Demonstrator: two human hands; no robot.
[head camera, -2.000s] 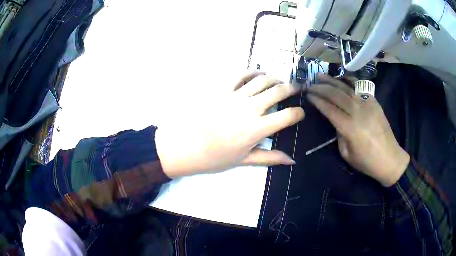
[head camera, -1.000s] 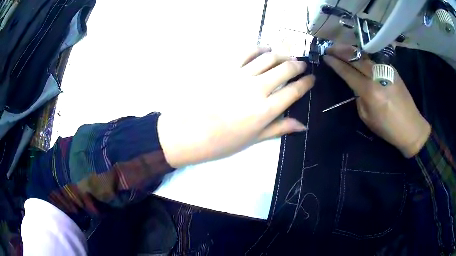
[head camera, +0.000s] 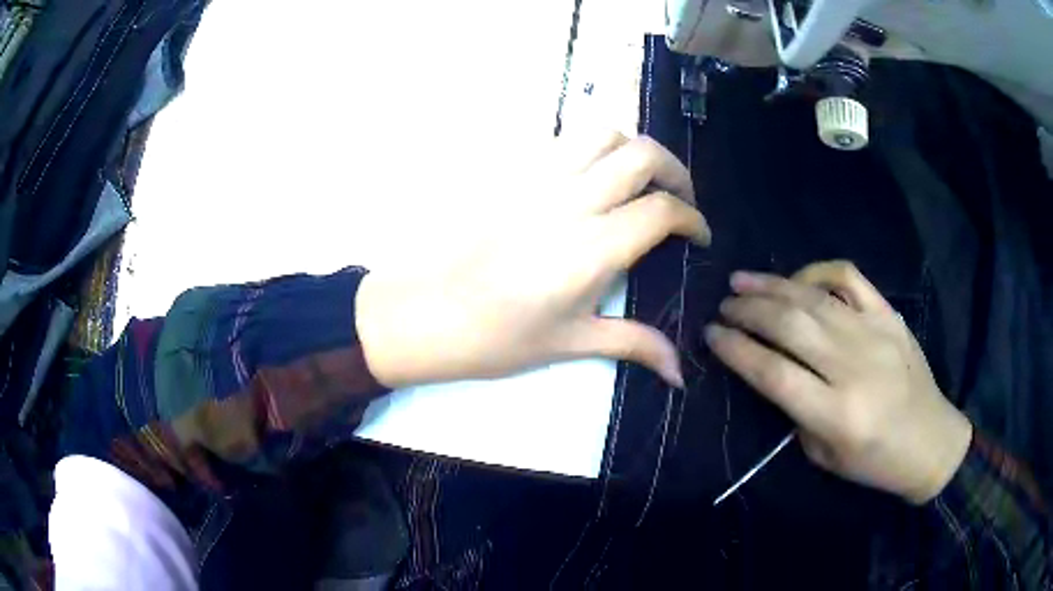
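A dark garment panel (head camera: 797, 208) with pale stitch lines lies under the presser foot (head camera: 693, 92) and runs down towards me. My left hand (head camera: 531, 266) is palm down at the panel's left edge, fingers apart, fingertips and thumb on the dark cloth. My right hand (head camera: 843, 381) rests on the panel lower right, fingers bent together. A thin silver pick (head camera: 755, 468) sticks out below its palm; its other end is hidden in the hand. Loose pale threads lie between the hands.
The white sewing machine head (head camera: 947, 52) with a cream ribbed knob (head camera: 843, 122) stands at upper right. A heap of dark garments with grey edges (head camera: 81, 127) lies at left. The white table's edge (head camera: 485, 458) runs below my left hand; dark cloth hangs beyond it.
My right hand has moved down from beside the presser foot, carrying the pick. The panel has moved up and its edge now shows beyond the foot. My left hand has shifted slightly, thumb lower.
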